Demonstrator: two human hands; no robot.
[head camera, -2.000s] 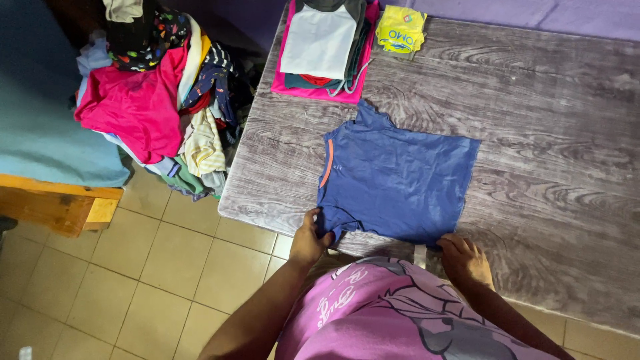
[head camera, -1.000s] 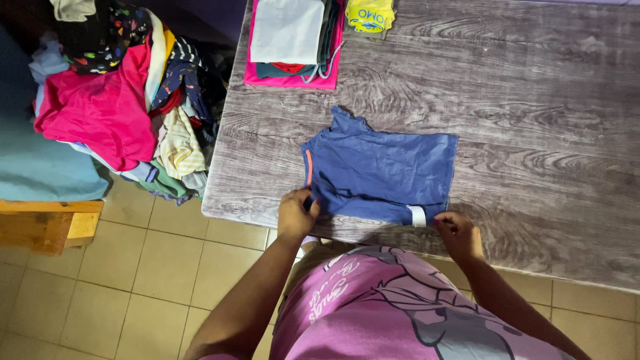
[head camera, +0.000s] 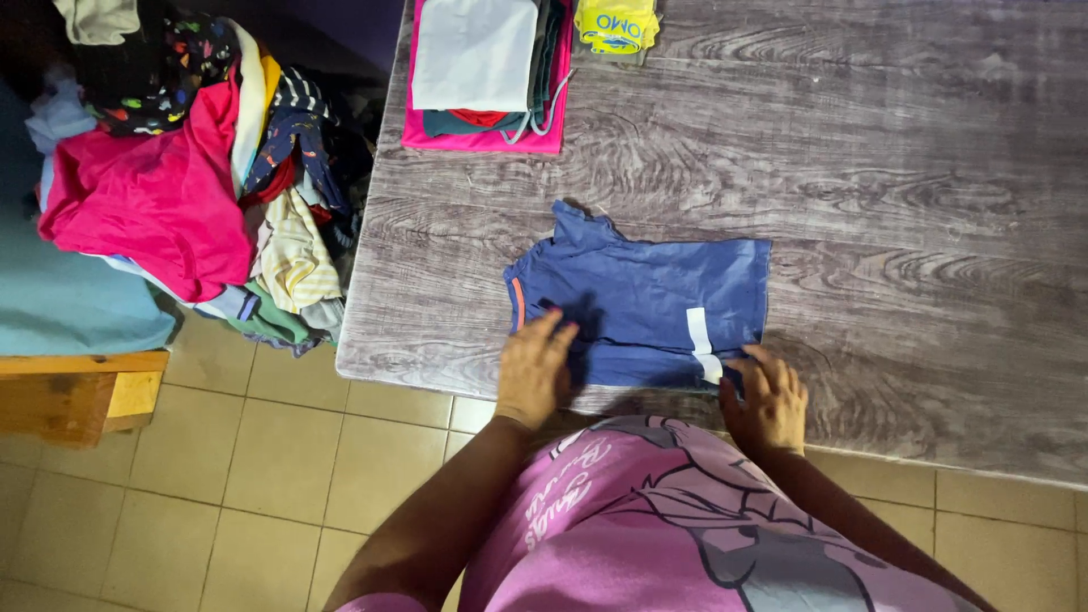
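Note:
A small blue T-shirt (head camera: 646, 280) lies on the grey wood-patterned table (head camera: 850, 195), its orange-edged neckline to the left and its hem to the right. The side nearest me is turned over in a strip, and a white tag shows near the hem. My left hand (head camera: 537, 365) rests on the shirt's near left corner below the neckline, fingers apart. At the near right corner, my right hand (head camera: 765, 395) touches the hem with bent fingers; whether it pinches cloth is unclear.
A stack of folded clothes (head camera: 476, 59) sits at the table's back left, beside a yellow OMO packet (head camera: 616, 24). Left of the table is a large heap of loose clothes (head camera: 153, 195), near a wooden edge (head camera: 85, 365) with blue fabric above it. The table's near edge runs by my body.
The shirt's near side has been turned over onto its body, and more of the white tag now shows. My left hand has changed from gripping the near corner to lying on the cloth.

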